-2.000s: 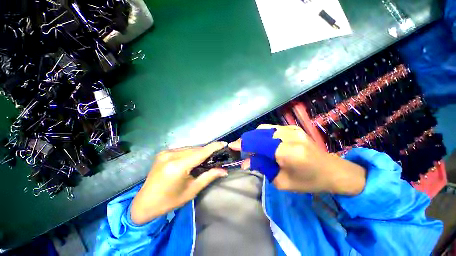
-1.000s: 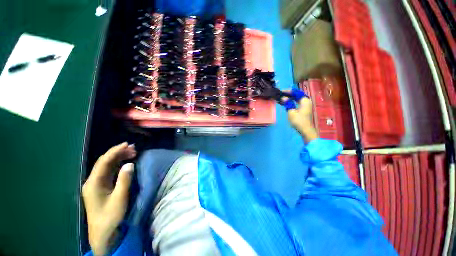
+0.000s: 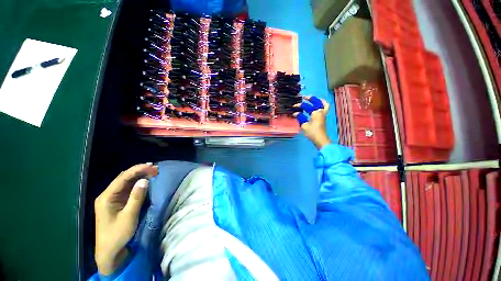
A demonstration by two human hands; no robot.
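Note:
The red tray [image 3: 285,49] lies low in front of me, with rows of black binder clips [image 3: 221,77] standing on it between red stripes. A short row of clips [image 3: 288,92] stands at its right, near corner. My right hand [image 3: 315,117], with blue wraps on its fingers, is at the end of that short row and touches or grips the nearest clips. The fingertips are partly hidden. My left hand [image 3: 120,211] is empty, fingers bent and apart, by my lap at the bench edge.
The green bench [image 3: 49,181] is at the left, with a white paper sheet [image 3: 36,99] and two dark pieces [image 3: 38,68] on it. A rack [image 3: 442,164] of red trays stands at the right, with a cardboard box [image 3: 353,54] beside it. Blue floor [image 3: 274,159] shows between.
Both hands have parted from my chest. My right hand moved out to the tray with clips, then left to the short row. My left hand dropped to my lap; the view turned right.

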